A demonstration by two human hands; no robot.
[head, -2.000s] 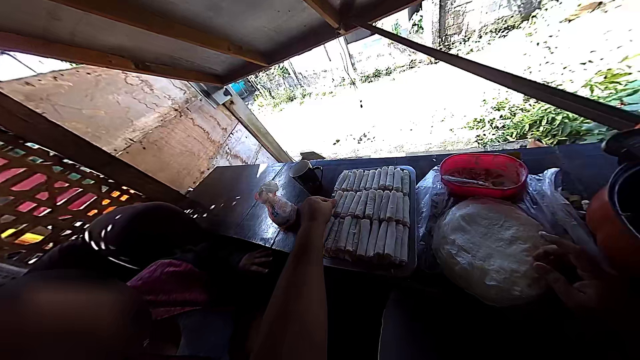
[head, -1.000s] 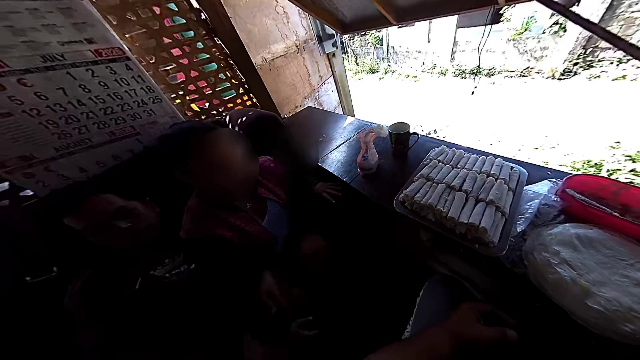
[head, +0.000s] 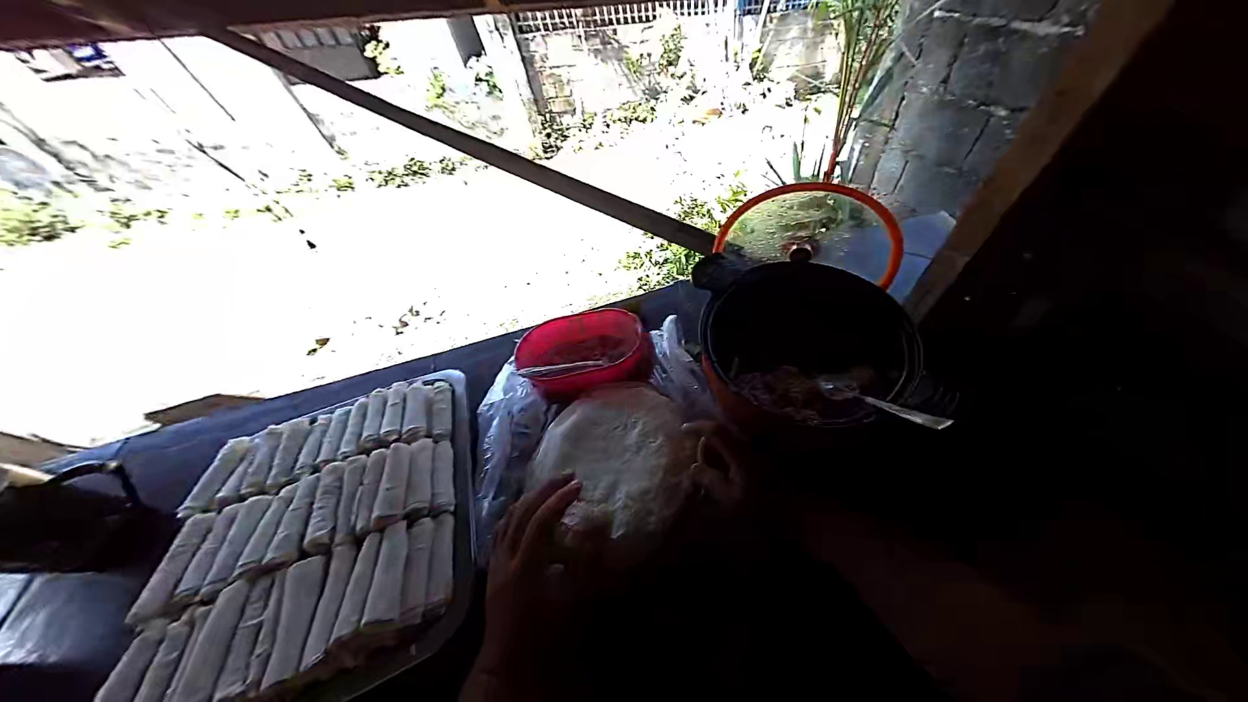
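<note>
A round stack of thin pale wrappers lies on clear plastic in front of me. My left hand rests at its near left edge, fingers apart. At its right edge, in deep shadow, is my right hand, its fingers curled; whether it pinches a wrapper is not clear. Just behind the stack stands a red plastic container of filling with a utensil across it. To the left, a tray holds rows of rolled wrappers. A dark pot with filling and a metal spoon stands at the right.
An orange-rimmed glass lid stands upright behind the pot. A dark mug is beyond the tray at far left. A wooden post rises at the right, and a diagonal bar crosses the opening above the dark table.
The view has swung far to the right, bringing the pot and lid into sight. My left hand, by the rolls two seconds ago, is now at the wrapper stack.
</note>
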